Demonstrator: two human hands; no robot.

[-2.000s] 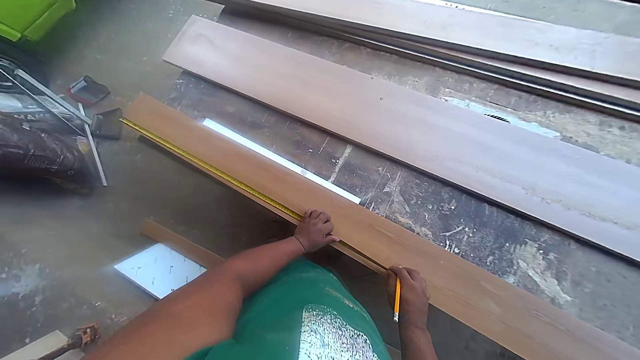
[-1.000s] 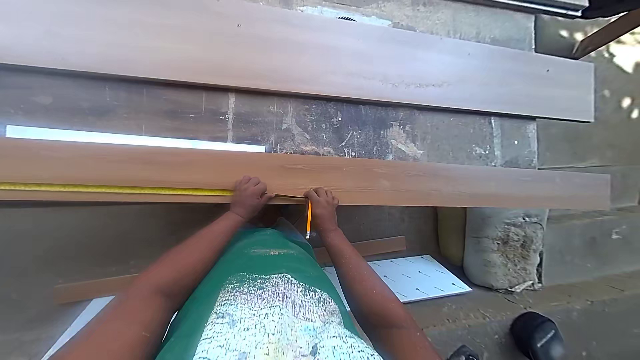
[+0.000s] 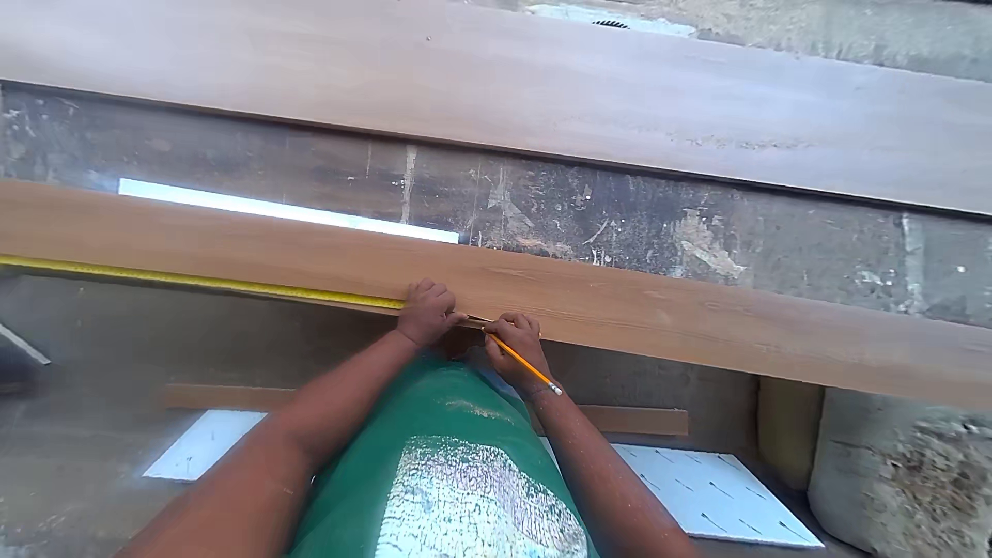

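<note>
A long brown wooden board [image 3: 604, 298] runs across the view in front of my body. Along its near edge lies a yellow tape measure blade [image 3: 232, 284], reaching from the left side to my left hand [image 3: 428, 311], whose fingers press the blade on the board. Just right of it, my right hand [image 3: 518, 349] holds a yellow pencil [image 3: 527, 363] at the board's near edge, its eraser end toward me. The pencil's tip is hidden by the fingers.
A wider pale board [image 3: 496, 93] lies beyond, on a stained work surface [image 3: 620, 225]. A white strip [image 3: 287, 211] touches the brown board's far side. Below are a white panel [image 3: 713, 492], a narrow wooden strip [image 3: 635, 420] and a rough block [image 3: 907, 473] at right.
My right hand has moved closer to my left hand along the board than it was two seconds ago. The view has swung and come nearer.
</note>
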